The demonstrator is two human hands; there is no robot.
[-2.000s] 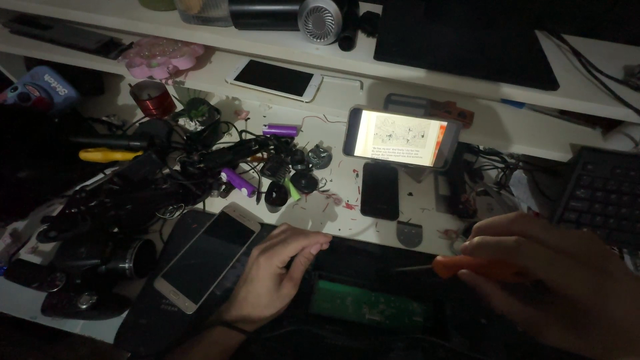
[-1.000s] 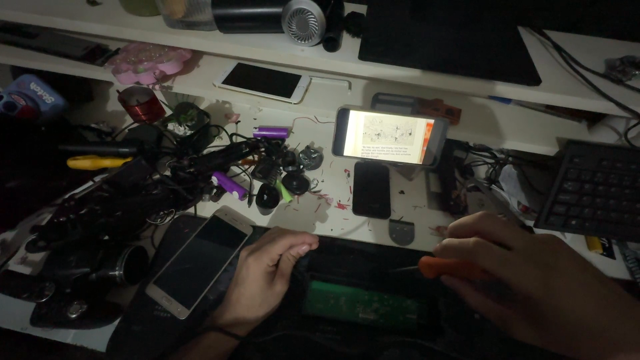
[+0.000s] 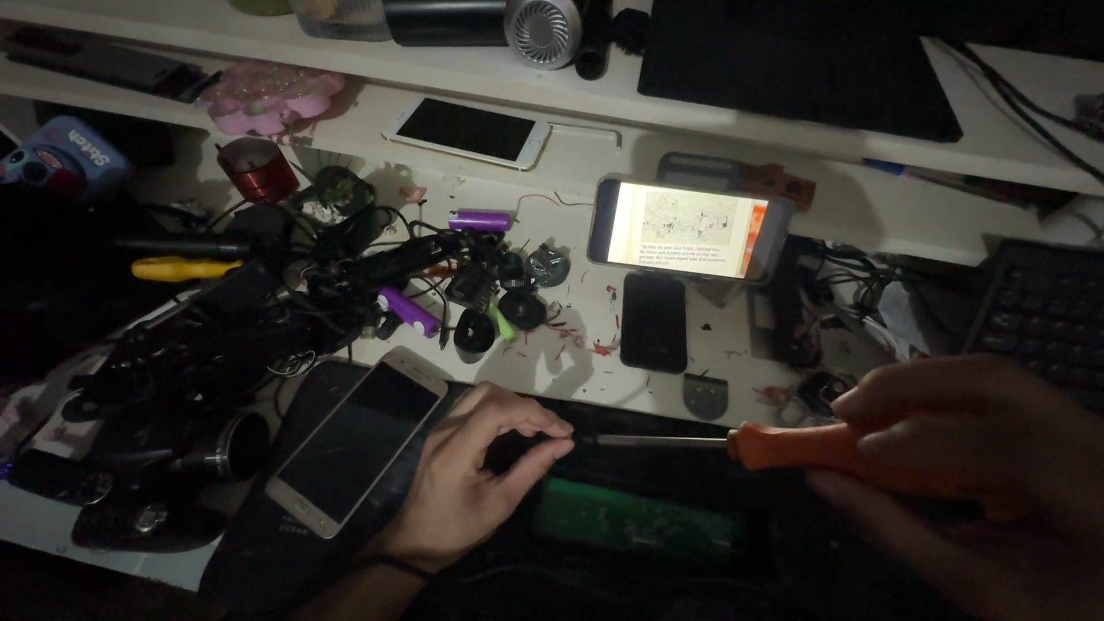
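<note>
My right hand (image 3: 931, 457) grips a screwdriver (image 3: 802, 447) by its orange handle, the metal shaft pointing left. The shaft's tip lies just right of my left hand (image 3: 492, 466), whose thumb and index fingertips meet; whether something tiny is pinched there cannot be told. Below the two hands a green circuit board (image 3: 638, 522) sits in a dark housing. Beside my left wrist a gold-rimmed smartphone (image 3: 358, 444) rests face up on a black surface. A lit phone (image 3: 690, 228) stands tilted behind, showing a drawing and text, with a small black phone (image 3: 654, 322) in front of it.
Tangled black cables and parts, purple cylindrical cells (image 3: 408, 311) and a yellow-handled tool (image 3: 185, 268) crowd the left, near a camera (image 3: 207, 448). A white phone (image 3: 466, 131) lies on the ledge. A black keyboard (image 3: 1044, 319) is at the right edge.
The screwdriver, angled and apart from my left hand earlier, now points level with its tip close to my left fingertips. My left fingers have curled into a ring shape.
</note>
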